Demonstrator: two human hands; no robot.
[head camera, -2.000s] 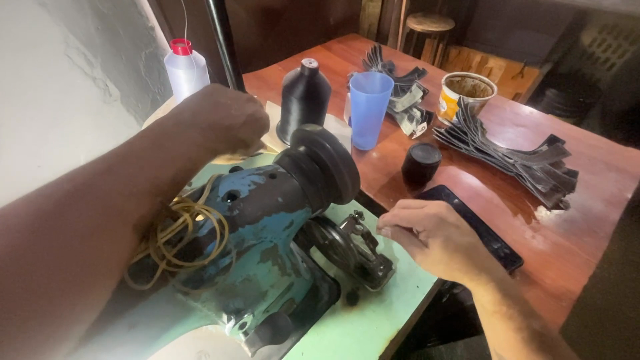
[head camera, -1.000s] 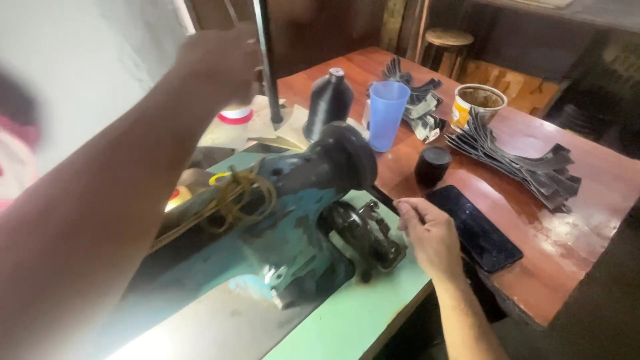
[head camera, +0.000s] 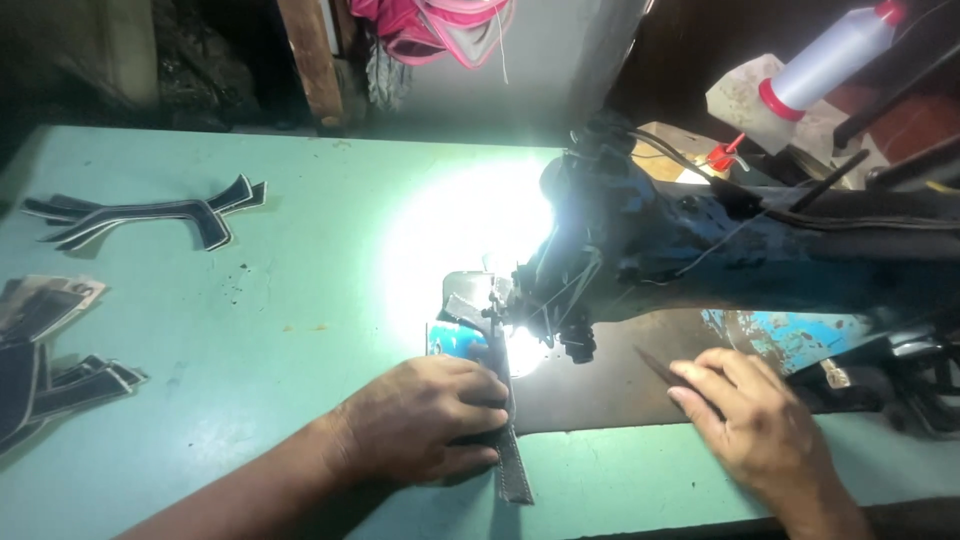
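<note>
My left hand (head camera: 439, 420) grips a dark stitched strip (head camera: 516, 469) whose upper part lies under the needle area of an industrial sewing machine (head camera: 637, 247). The strip's lower end sticks out below my fingers over the green table. A thin, pointed dark tool (head camera: 656, 367) is pinched between the thumb and fingers of my right hand (head camera: 750, 420), above the machine's flat metal bed (head camera: 592, 397). Strong lamp light washes out the surface left of the needle.
Dark stitched pieces (head camera: 150, 214) lie at the left of the green table (head camera: 300, 300), with more stitched pieces (head camera: 30, 382) nearer the left edge. A white thread cone (head camera: 832, 60) and a small red-capped bottle (head camera: 720, 161) stand behind the machine. A pink bag (head camera: 450, 26) hangs behind.
The view has swung far left to the needle side. My left hand has come down from near the thread stand to the dark strip. My right hand now holds a thin tool over the machine bed.
</note>
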